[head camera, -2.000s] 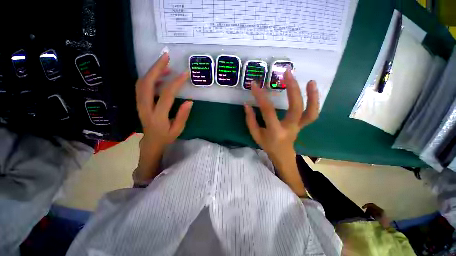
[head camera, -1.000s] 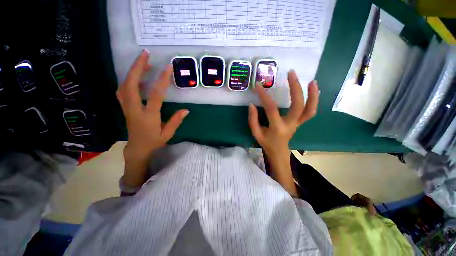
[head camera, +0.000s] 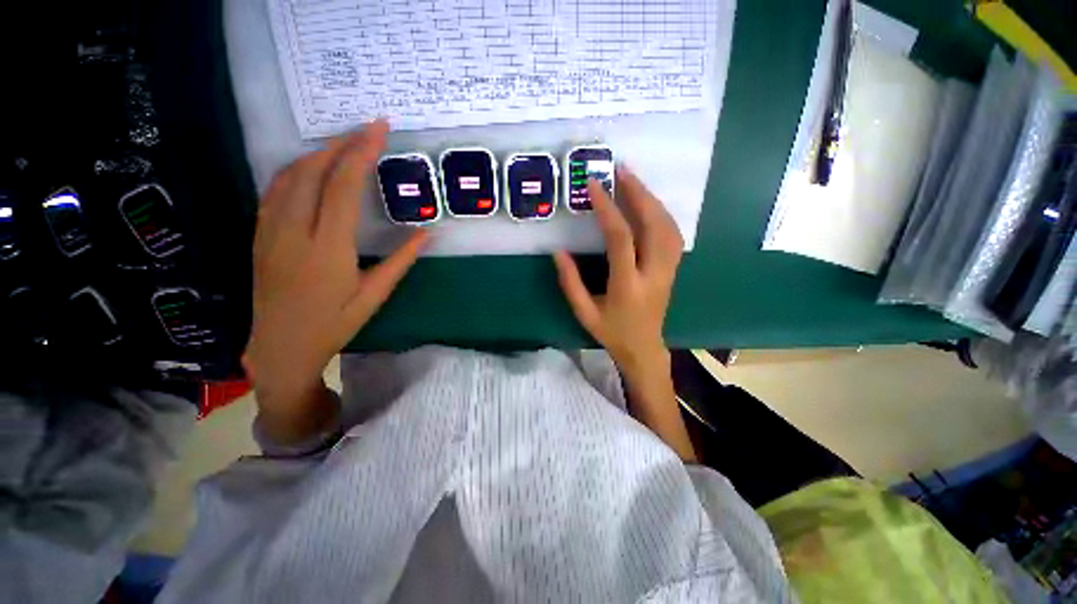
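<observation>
Several smartwatches without straps lie in a row on a white pad (head camera: 472, 240). The leftmost watch (head camera: 409, 189), the second watch (head camera: 469, 183) and the third watch (head camera: 532, 186) show dark screens with a small pale box and a red button. The rightmost watch (head camera: 589, 172) shows coloured text lines and a pale patch. My right hand (head camera: 632, 266) has a fingertip at this watch's lower edge; whether it touches the screen is unclear. My left hand (head camera: 309, 266) rests at the pad's left, fingers extended beside the leftmost watch, holding nothing.
A printed form (head camera: 496, 59) lies beyond the watches. A black tray (head camera: 71, 254) with more watches is at left. At right are a pen (head camera: 834, 118) on note paper (head camera: 868, 153), and clear plastic sleeves (head camera: 945, 201). The bench top is green (head camera: 756, 295).
The view has shifted, so things on the bench sit further left. The three left watches' green text gave way to a pale box and red button. My left hand's fingers have drawn closer together.
</observation>
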